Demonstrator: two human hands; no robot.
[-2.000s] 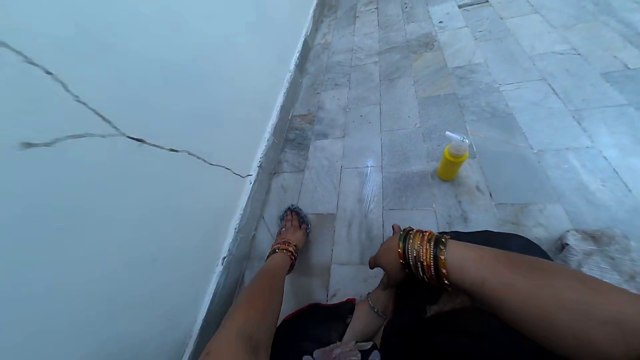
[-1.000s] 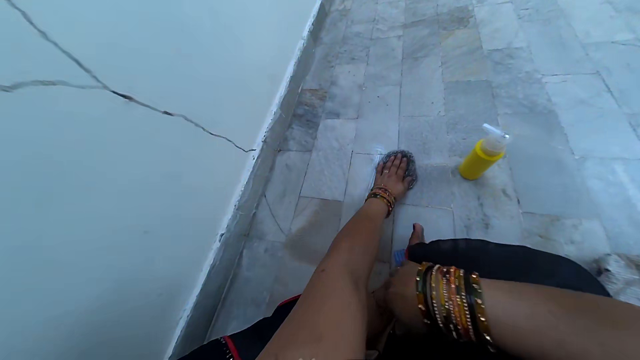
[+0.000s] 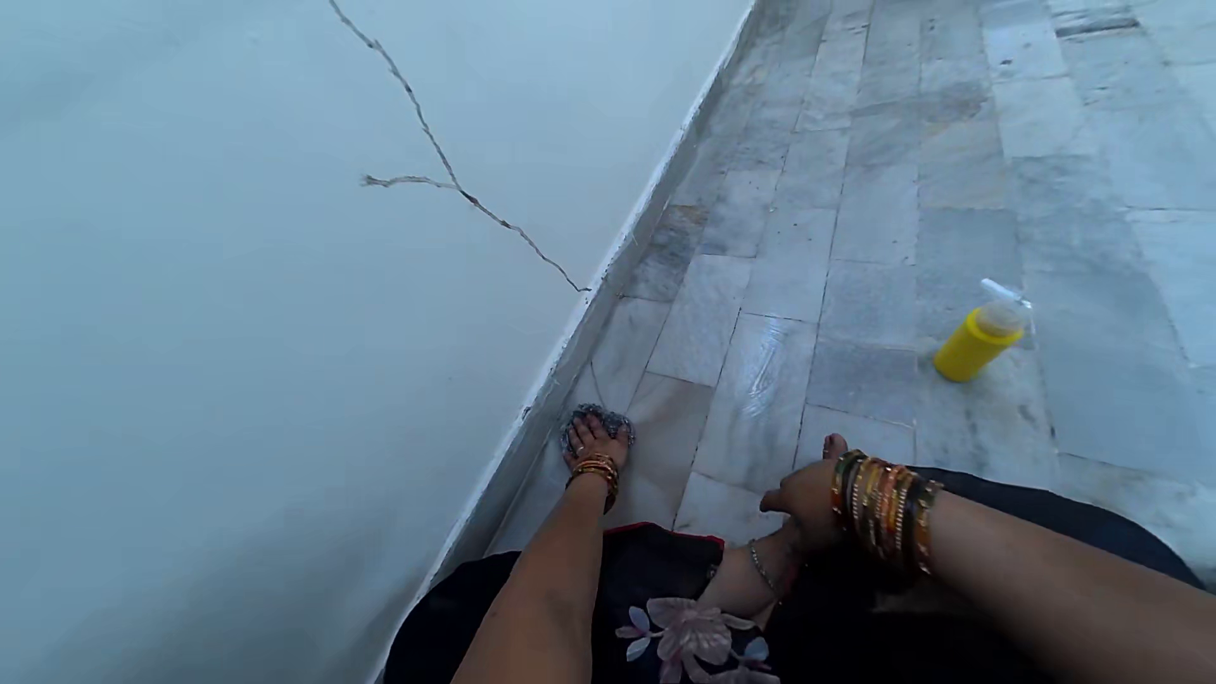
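My left hand point(image 3: 597, 445) lies flat on a grey scrubbing pad or cloth point(image 3: 622, 427), pressing it on the marble floor tiles point(image 3: 684, 332) right beside the wall's base. My right hand point(image 3: 809, 499), with many bangles at the wrist, rests by my foot and ankle, its thumb apart from the fingers, and holds nothing that I can see. To the right of it and farther off, a yellow bottle point(image 3: 971, 350) with a clear top and white nozzle stands on the floor. A wet, shiny streak point(image 3: 763, 369) marks a tile between the pad and the bottle.
A pale wall point(image 3: 285, 380) with a branching crack point(image 3: 470, 198) runs along the left. Its narrow skirting point(image 3: 560, 375) meets the floor close to my left hand. Dark clothing with a flower pattern point(image 3: 689, 632) covers part of the floor near me.
From the middle of the floor, my left hand has moved left with the pad to the wall's base since one second ago. The bottle has stayed standing on the floor.
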